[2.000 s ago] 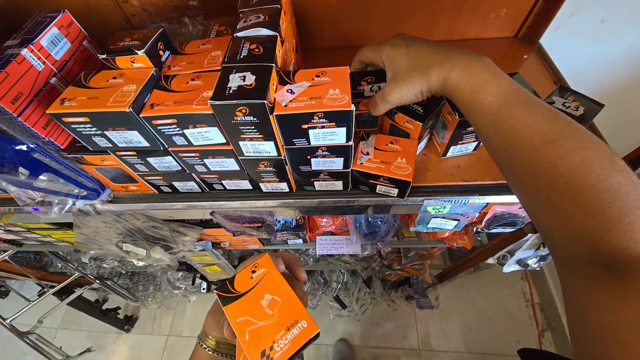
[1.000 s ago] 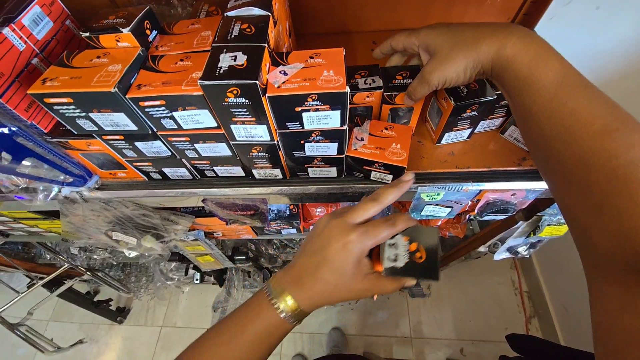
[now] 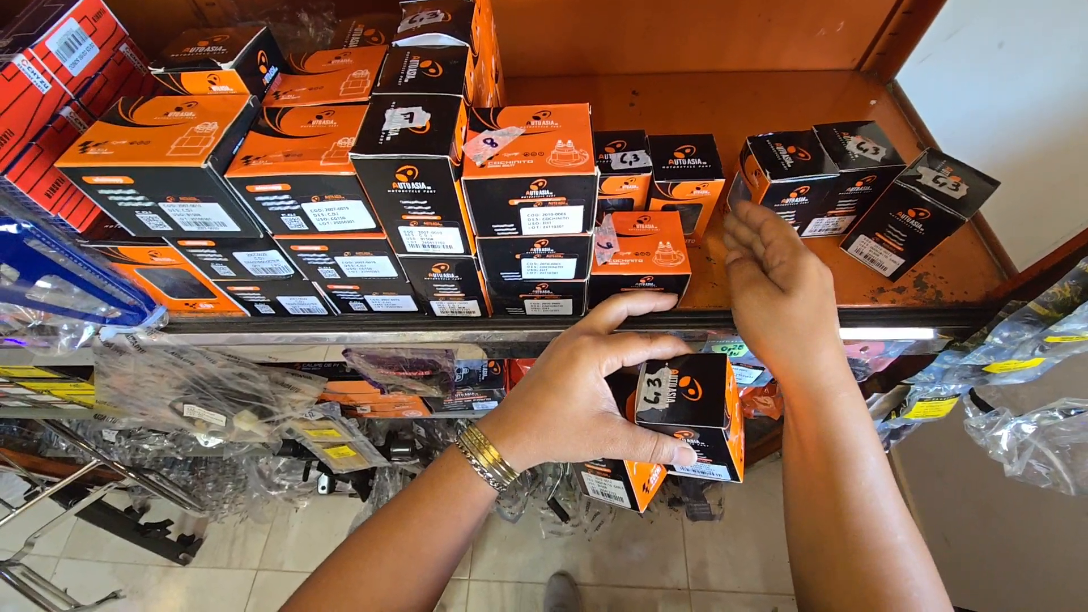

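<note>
My left hand (image 3: 595,391), with gold-coloured bands at its wrist, grips a black and orange cardboard parts box (image 3: 684,412) in front of the shelf edge. Another parts box (image 3: 620,484) shows under that hand; how it is held is partly hidden. One left finger reaches to the foot of a small orange-topped box (image 3: 642,251) at the shelf's front. My right hand (image 3: 773,276) is over the shelf with its fingers together, close to the left side of a black box (image 3: 786,174). Whether it touches that box is unclear. Two more black boxes (image 3: 858,170) (image 3: 922,212) stand to the right, the last one askew.
Stacked black and orange boxes (image 3: 416,183) fill the left and middle of the orange metal shelf (image 3: 714,93). Red boxes (image 3: 59,93) stand at the far left. Bagged parts (image 3: 212,391) hang below the shelf edge, more bags (image 3: 1020,357) at the right. A metal rack (image 3: 51,518) is at lower left.
Two seconds ago my left hand held an orange-faced box low down; now it is up by the shelf edge. My right hand has come forward from the shelf's back, off the small boxes.
</note>
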